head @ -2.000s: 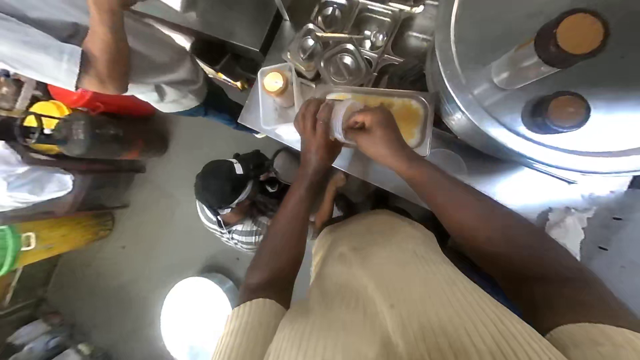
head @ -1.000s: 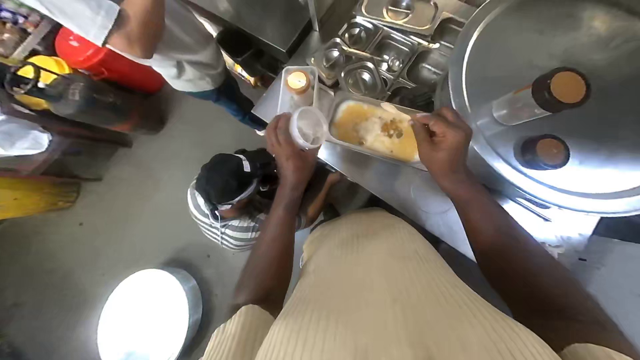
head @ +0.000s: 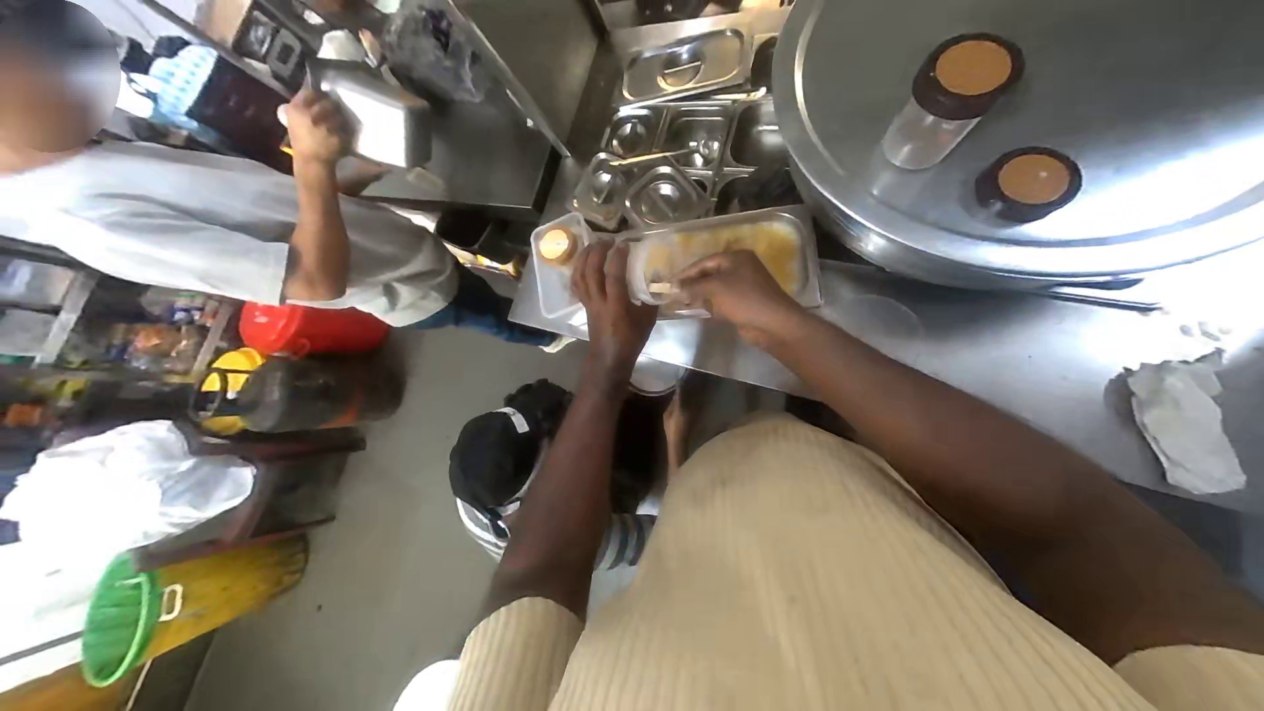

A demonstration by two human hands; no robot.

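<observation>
My left hand (head: 614,291) grips a small translucent plastic tub (head: 648,273), tilted over the left part of a steel pan (head: 812,259) that holds pale yellow food. At the tub's mouth, my right hand (head: 736,288) pinches a small pale utensil (head: 660,287), perhaps a spoon or a stick; its far end is hidden in the tub. Left of my left hand is a clear plastic container (head: 556,294) with an orange-capped bottle (head: 558,246) inside. Behind the pan are several small steel inserts, among them a lidded one (head: 667,197).
A large round steel lid (head: 889,212) at the right bears two dark-capped containers (head: 966,79). Crumpled paper (head: 1185,423) lies on the steel counter (head: 997,365). One person in a black cap (head: 494,456) is low beside my left arm; another in grey (head: 207,217) works at the left.
My right hand has moved from the pan's right end to the tub. The tub was upright, away from the pan's food, one second ago and is now tilted over it.
</observation>
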